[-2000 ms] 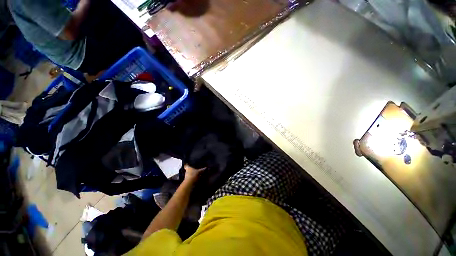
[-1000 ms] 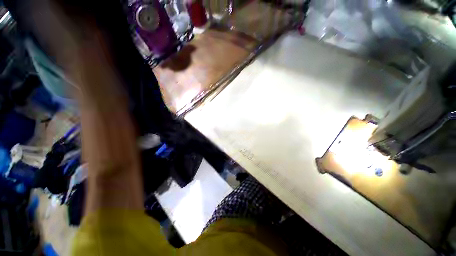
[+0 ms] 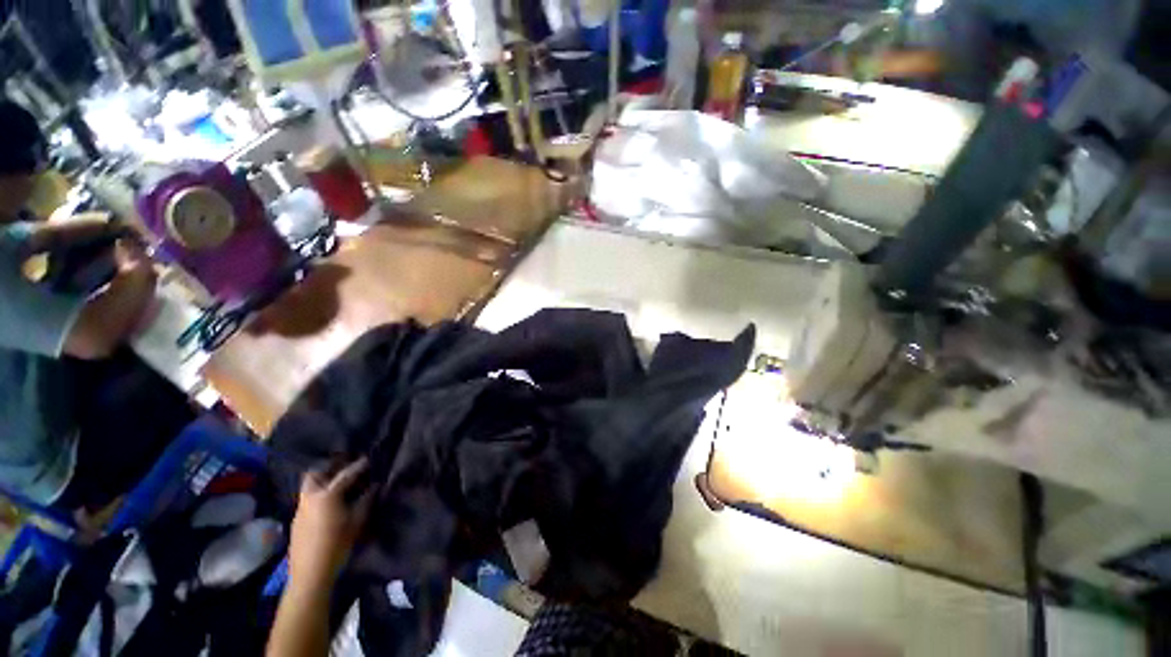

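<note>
A heaped black garment (image 3: 514,436) lies over the cream machine table and the brown side board, left of the needle area. My left hand (image 3: 326,506) holds its left edge, fingers bent into the cloth. The garment's tip reaches toward the sewing machine head (image 3: 848,340). The lit needle plate area (image 3: 796,469) shows right of the garment, with no cloth under the needle. A small pale patch shows on the garment's lower part. My right hand is not clearly in view.
A blue basket (image 3: 173,469) with black and grey pieces stands at lower left. A person in a grey-green top (image 3: 45,340) is at the left edge. A purple device (image 3: 212,231) stands on the brown board (image 3: 372,276). White plastic (image 3: 693,173) lies behind the table.
The black garment has come up from the left onto the table, with my left hand on it. The view has lifted, showing more of the machine head and the workshop.
</note>
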